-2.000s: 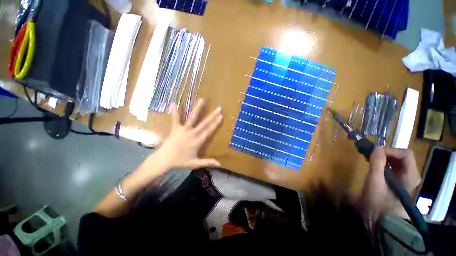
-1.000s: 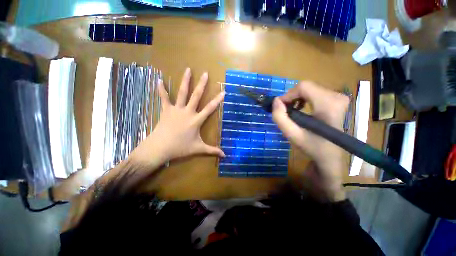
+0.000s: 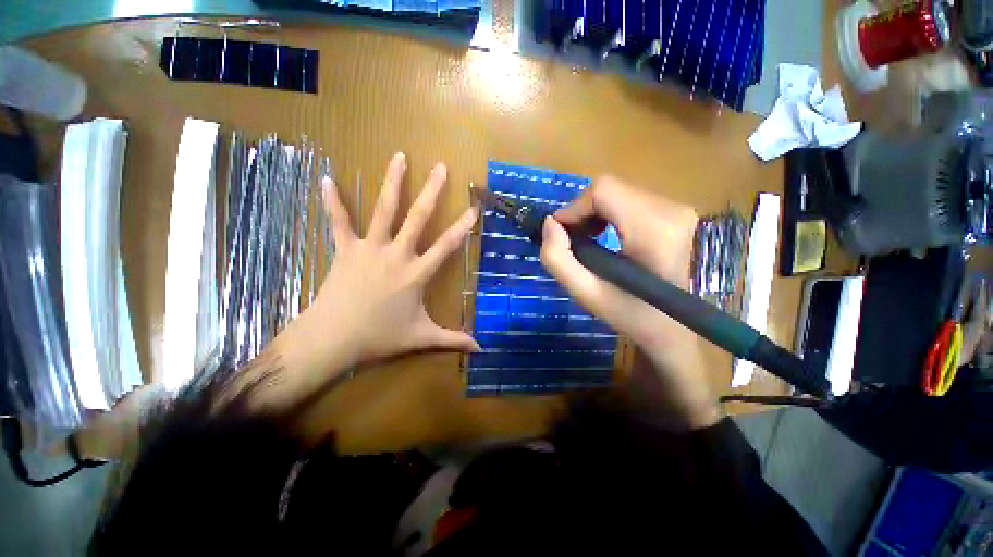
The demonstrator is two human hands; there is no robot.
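The solar cell panel (image 3: 534, 310), blue with silvery lines, lies flat in front of me. My right hand (image 3: 632, 261) holds the soldering iron (image 3: 697, 310) like a pen over the panel and covers part of its right side. The iron's tip is at the panel's upper left edge. A thin edge ribbon (image 3: 469, 288) runs along the panel's left edge. My left hand (image 3: 381, 267) is spread on the tabletop left of the panel. Its index fingertip and thumb tip touch or nearly touch that edge, and it grips nothing.
Long tabbing ribbons (image 3: 261, 239) and white strips (image 3: 187, 250) lie left. Short ribbons (image 3: 719, 256), a white strip (image 3: 759, 288), the stand's sponge (image 3: 809, 246), crumpled tissue (image 3: 804, 114) and phone (image 3: 819, 326) are right. Dark cell strings (image 3: 686, 44) lie at the far side.
My right hand has come from the right of the panel to over it, bringing the iron's tip to the left edge. My left hand has come up beside that edge. The view has shifted.
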